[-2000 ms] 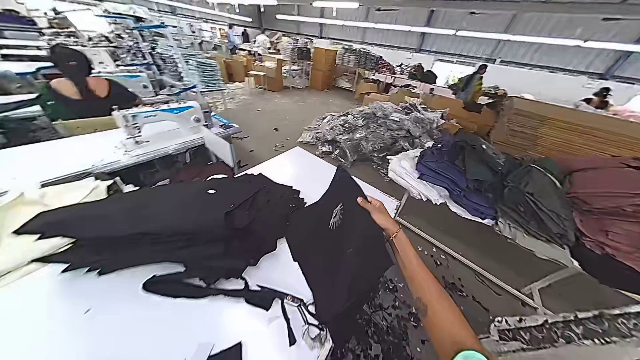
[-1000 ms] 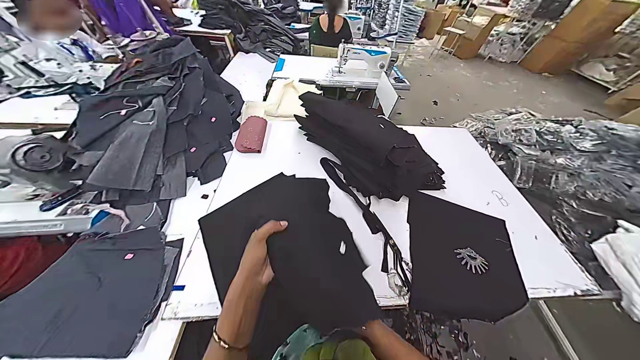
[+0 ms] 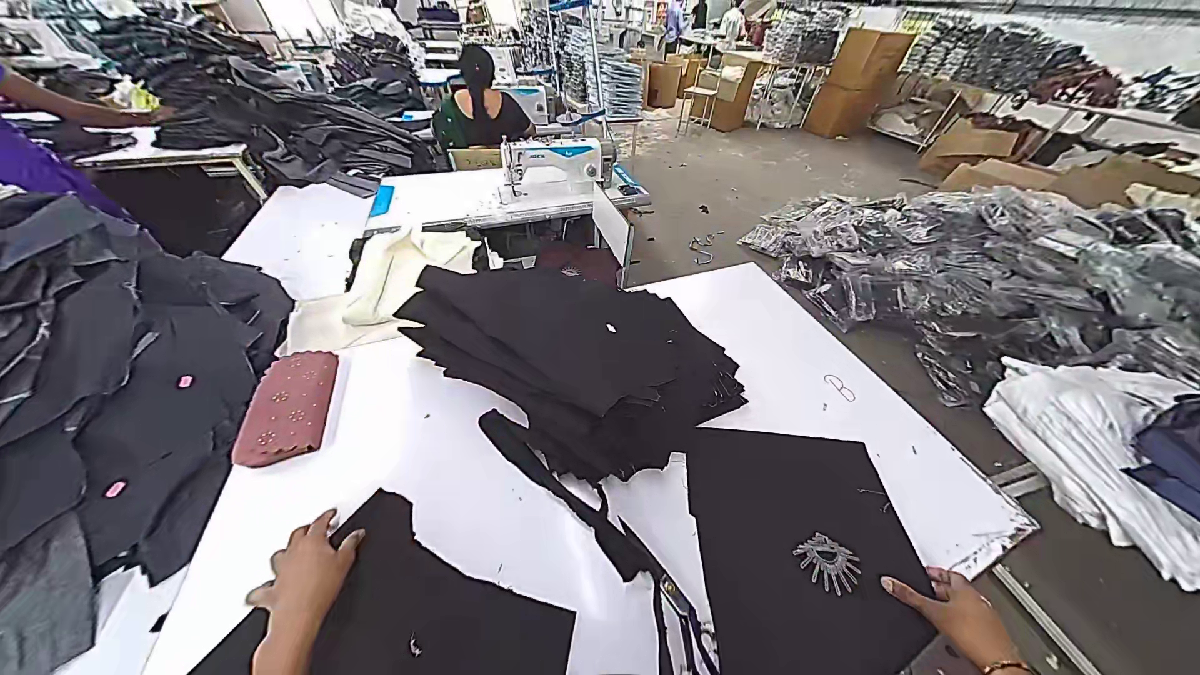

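Note:
My left hand (image 3: 305,581) rests on the upper left edge of a black cut fabric panel (image 3: 441,609) at the table's near side, fingers spread. My right hand (image 3: 952,614) has thumb and fingers at the right edge of another black panel (image 3: 778,516), which bears a silver sunburst-like motif (image 3: 828,563). Between the two panels lie scissors (image 3: 689,619), partly cut off by the frame, and a narrow black fabric strip (image 3: 562,492). Beyond them sits a stack of black cut panels (image 3: 581,356).
A maroon scalloped pouch or case (image 3: 287,409) and cream fabric (image 3: 403,281) lie on the white table (image 3: 900,450). Dark garment pieces (image 3: 141,375) are heaped at left. Behind stands a sewing machine (image 3: 558,164), with a seated person (image 3: 483,108) beyond. Plastic-wrapped bundles (image 3: 984,253) cover the floor at right.
My right hand has moved from the near plain panel to the motif panel's right edge. My left hand was farther in on the near panel and is now at its left edge.

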